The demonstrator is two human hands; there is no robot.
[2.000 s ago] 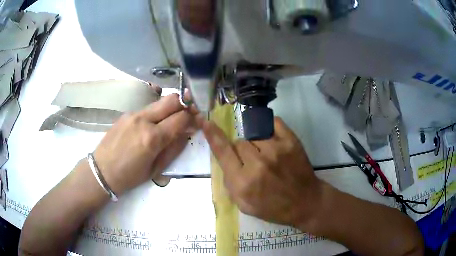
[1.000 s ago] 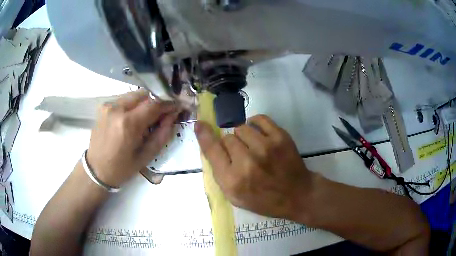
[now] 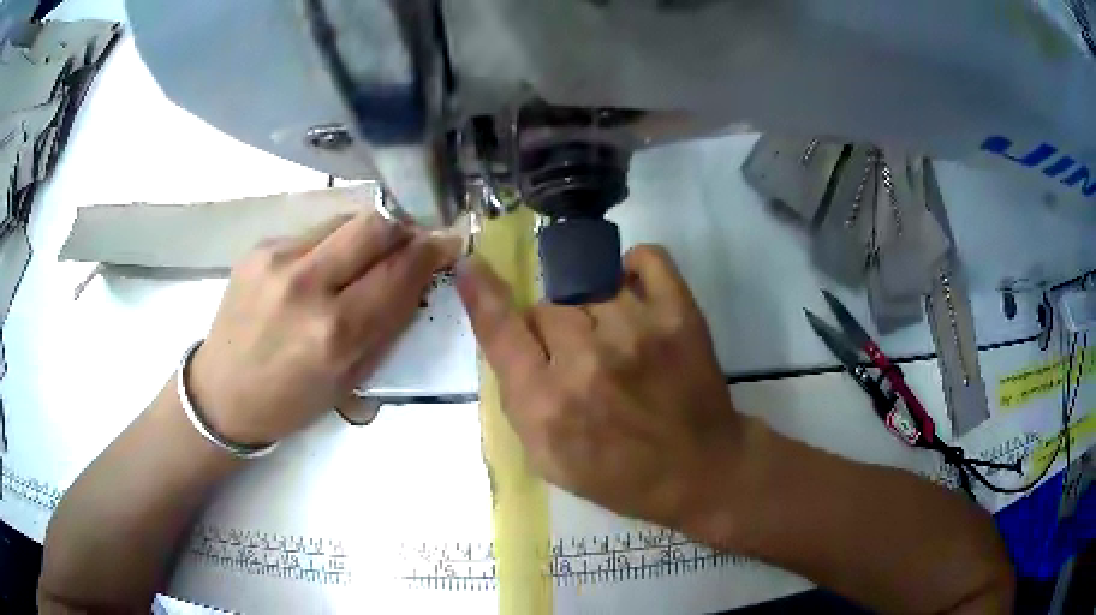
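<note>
A beige-grey fabric strip (image 3: 168,233) lies left of the needle area and runs under my left hand. My left hand (image 3: 331,306) is at the presser foot, its thumb and fingertips pinched together on the work; the pinched edge is mostly hidden. My right hand (image 3: 625,384) lies on the bed, its index fingertip by the foot near my left fingertips, its other fingers curled below the black round-ended knob (image 3: 581,258). I cannot tell whether it grips anything. A yellow tape strip (image 3: 519,481) runs from the foot to the front edge. The needle is hidden.
The white sewing machine head (image 3: 769,60) hangs over the work. Waiting zippers (image 3: 883,228) lie right under the arm. Snips (image 3: 883,384) with red and black handles and a black cord (image 3: 992,466) lie at right. A pile of cut pieces (image 3: 48,114) is at far left.
The fabric strip at left now lies flatter and reaches further left than two seconds ago. My hands stay at the foot. The camera view has shifted a little.
</note>
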